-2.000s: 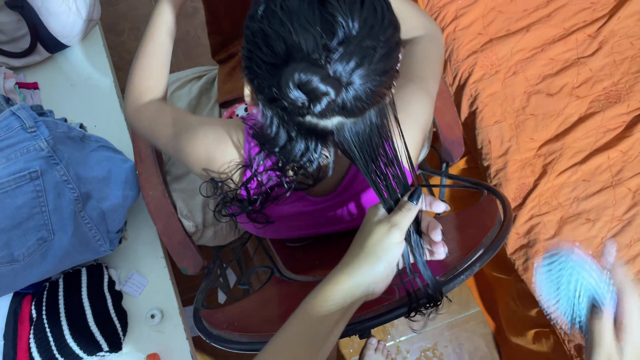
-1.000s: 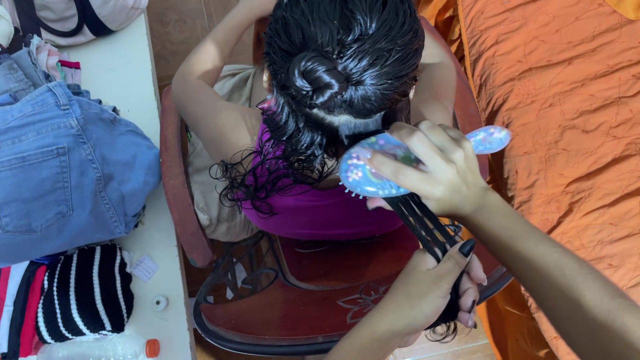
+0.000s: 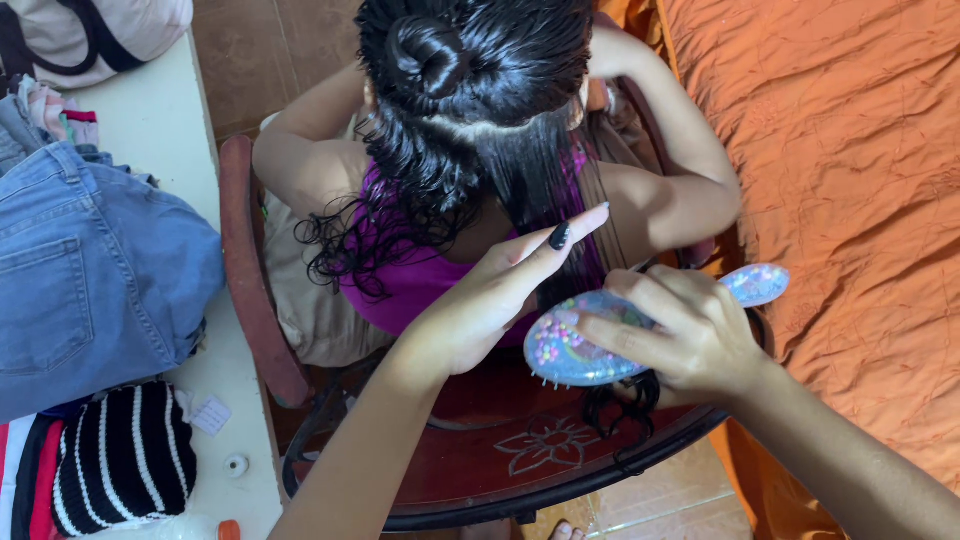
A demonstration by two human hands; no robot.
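A person in a purple top sits with their back to me, dark wet hair (image 3: 480,67) partly wound in a bun on top. The right lower section hangs straight, while curly strands lie loose on the left. My right hand (image 3: 675,330) grips a blue hairbrush (image 3: 589,337) with colored beads inside its back, bristles down at the straight section's lower part. Curled ends show below the brush. My left hand (image 3: 510,289) is beside that section, its fingers extended and a dark thumbnail visible; whether it touches the hair is unclear.
The wooden chair (image 3: 255,277) has a curved backrest with a carved flower. At left, a white table (image 3: 165,112) bears folded jeans (image 3: 97,262), a striped knit item (image 3: 124,457) and a bottle with an orange cap (image 3: 228,529). Orange bedding (image 3: 825,150) lies at right.
Two seconds ago my left hand held the straight section and the brush was off to the right. The brush has come onto the hair, and my left hand has let go of the lower strands.
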